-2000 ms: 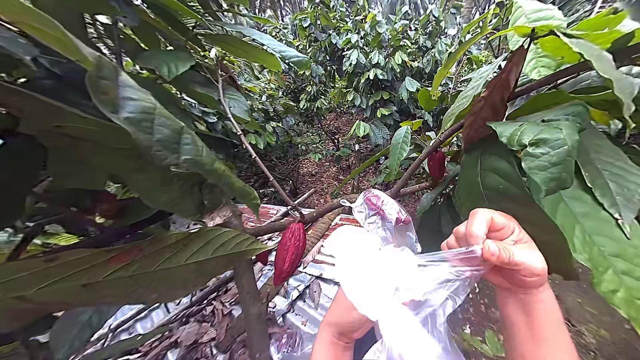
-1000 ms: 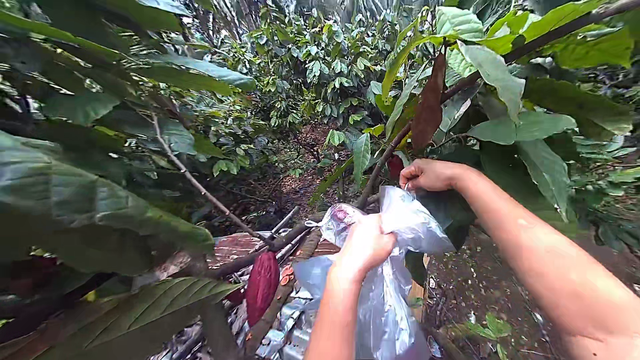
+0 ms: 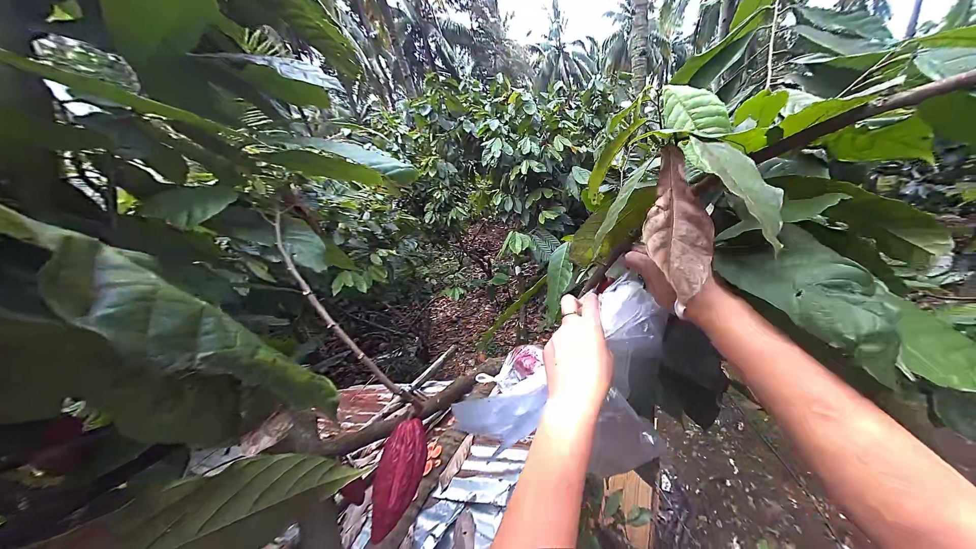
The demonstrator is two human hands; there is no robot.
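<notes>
My left hand (image 3: 577,357) grips clear plastic bags, its fingertips close to the cacao branch. My right hand (image 3: 657,284) is at the upper edge of a clear plastic bag (image 3: 631,324), partly hidden behind a dry brown leaf (image 3: 677,229); its fingers are mostly out of sight. A bit of red pod shows between the hands at the bag's mouth. Left of my left hand, a pod wrapped in knotted plastic (image 3: 526,360) rests by the branch. A bare red cacao pod (image 3: 399,476) hangs lower left.
A thick cacao branch (image 3: 450,393) crosses below, and another branch (image 3: 862,118) rises to the upper right. Large green leaves (image 3: 152,313) crowd both sides. Corrugated metal sheets (image 3: 476,476) and a wooden board (image 3: 631,499) lie beneath. Shrubs and palms stand behind.
Both hands have moved up toward the red pod on the right branch, bringing the plastic bag around it. Two seconds ago they held the bag lower, in front of the branch.
</notes>
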